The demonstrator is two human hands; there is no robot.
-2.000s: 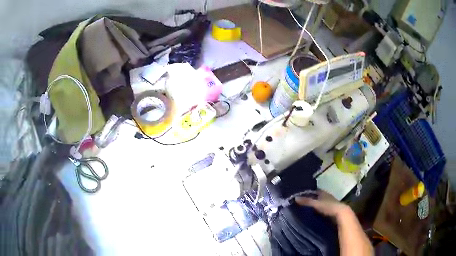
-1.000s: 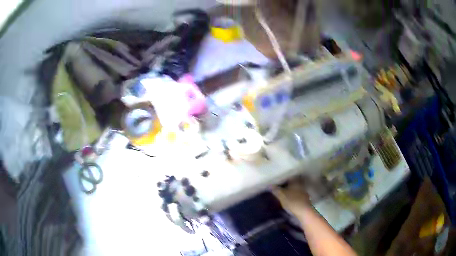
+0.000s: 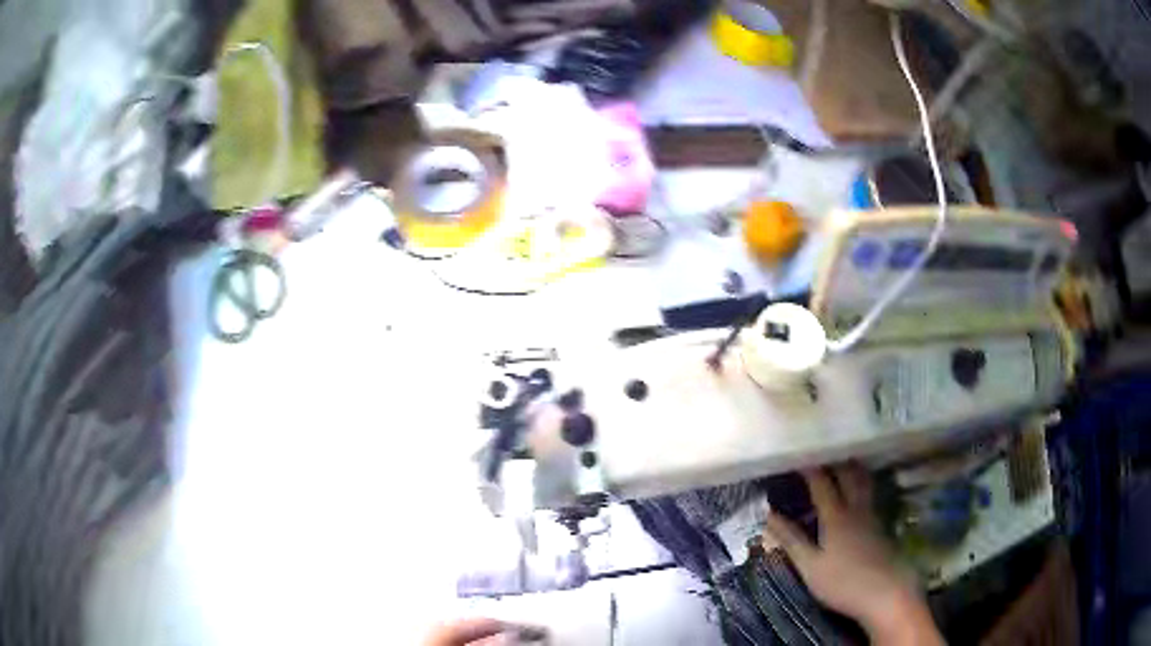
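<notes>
The off-white sewing machine head [image 3: 745,410] lies across the right half of the table, its needle area at its left end. Dark, fine-striped cloth [image 3: 776,599] lies below the machine arm and runs off the bottom edge. My right hand [image 3: 846,549] is under the front of the arm at this cloth, fingers apart; whether it grips the cloth is unclear. My left hand [image 3: 486,632] shows only as blurred fingertips at the bottom edge, on the bright table left of the cloth; its hold cannot be seen.
Green-handled snips [image 3: 246,295] lie on the table's left side. Behind are a tape roll [image 3: 448,202], a pink item [image 3: 624,160], an orange fruit or ball [image 3: 773,231] and the control panel [image 3: 940,271]. Grey cloth [image 3: 88,391] hangs at the left; a blue crate [image 3: 1111,505] is right.
The view has shifted and turned. My left fingertips have come into view at the bottom. My right hand has moved from the cloth near the needle to under the arm, and more striped cloth shows.
</notes>
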